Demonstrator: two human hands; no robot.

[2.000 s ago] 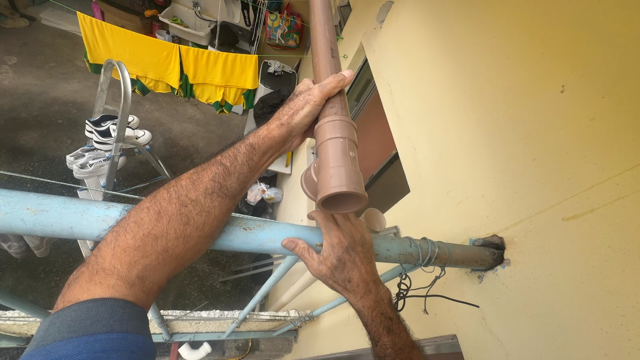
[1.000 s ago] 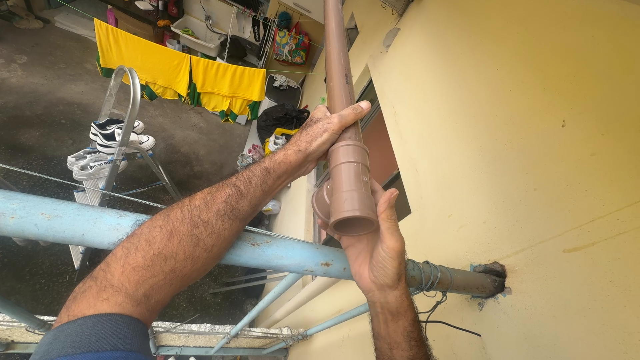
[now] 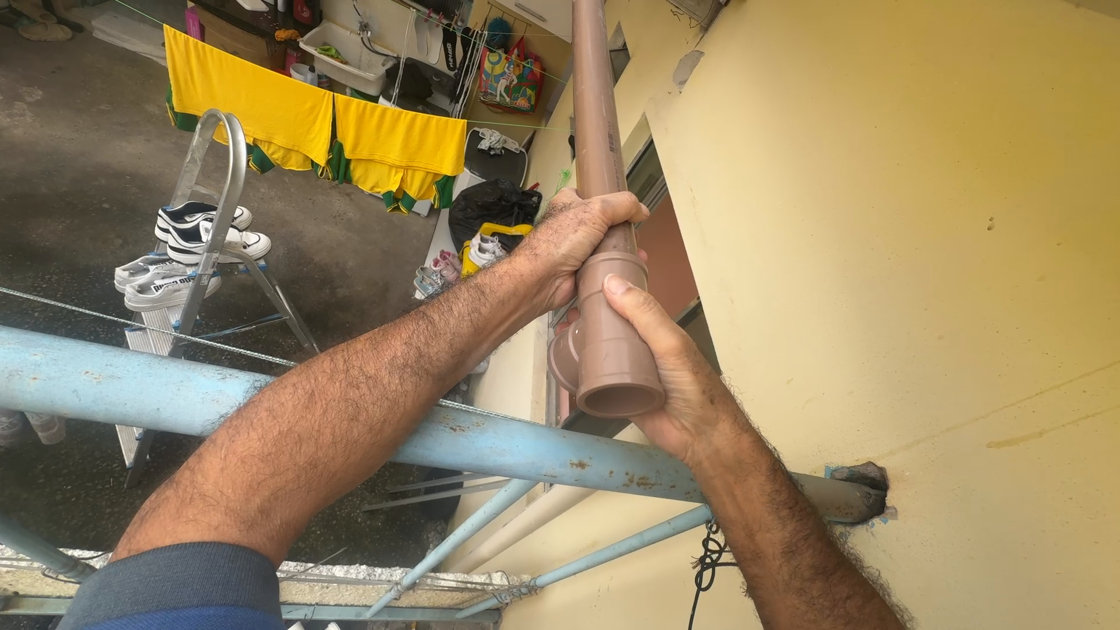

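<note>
A long brown PVC pipe (image 3: pixel 597 114) runs down from the top of the view alongside the yellow wall. At its near end sits a brown PVC tee fitting (image 3: pixel 617 350), its open mouth facing me and its side branch to the left. My left hand (image 3: pixel 588 232) is wrapped around the pipe just above the fitting. My right hand (image 3: pixel 669 367) grips the fitting from the right, thumb on top; its other fingers are mostly hidden behind the fitting.
A light-blue metal pipe (image 3: pixel 525 451) crosses below my hands into a hole in the yellow wall (image 3: pixel 901 262). Thinner blue bars and black wire hang beneath. Below left stand an aluminium stepladder (image 3: pixel 229 175) bearing shoes, yellow garments (image 3: pixel 254 96) on a line, and a white sink (image 3: pixel 348 57).
My right hand has moved up from the blue metal pipe to the brown fitting and closed around it. My left hand still holds the brown pipe.
</note>
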